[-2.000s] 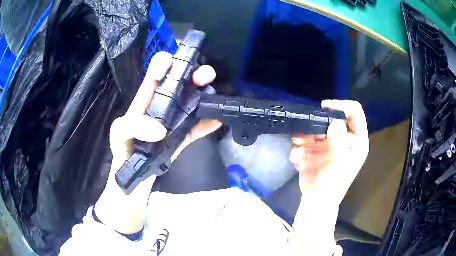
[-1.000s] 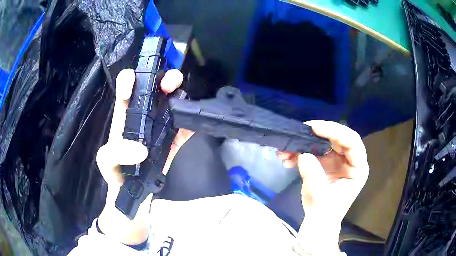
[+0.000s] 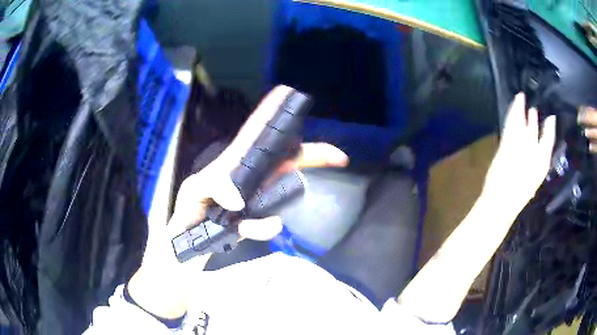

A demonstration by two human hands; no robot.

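My left hand (image 3: 199, 196) is left of centre above the lap. It is shut on several matt black moulded bar parts (image 3: 271, 141), crossed at angles, with cross ridges on their faces. One part's squared end (image 3: 194, 241) sticks out at the lower left, below the thumb. The parts overlap, so their exact number is hidden. My right hand (image 3: 527, 141) is stretched out at the right, over the edge of the dark parts tray (image 3: 501, 72). Its fingers are apart and no part shows in it. The jumbled parts there are blurred.
A black bin liner (image 3: 85, 163) fills the left, beside a blue lattice crate (image 3: 157, 111). A blue bin (image 3: 393, 72) with dark contents stands low ahead. A brown carton (image 3: 458, 190) is beside the tray. The green bench (image 3: 419, 16) is at the top. Another hand's fingers (image 3: 590, 124) show at the right edge.
My right hand has let go of its bar part and moved right to the tray. My left hand has moved right and tilted with its parts. The view has shifted to the right.
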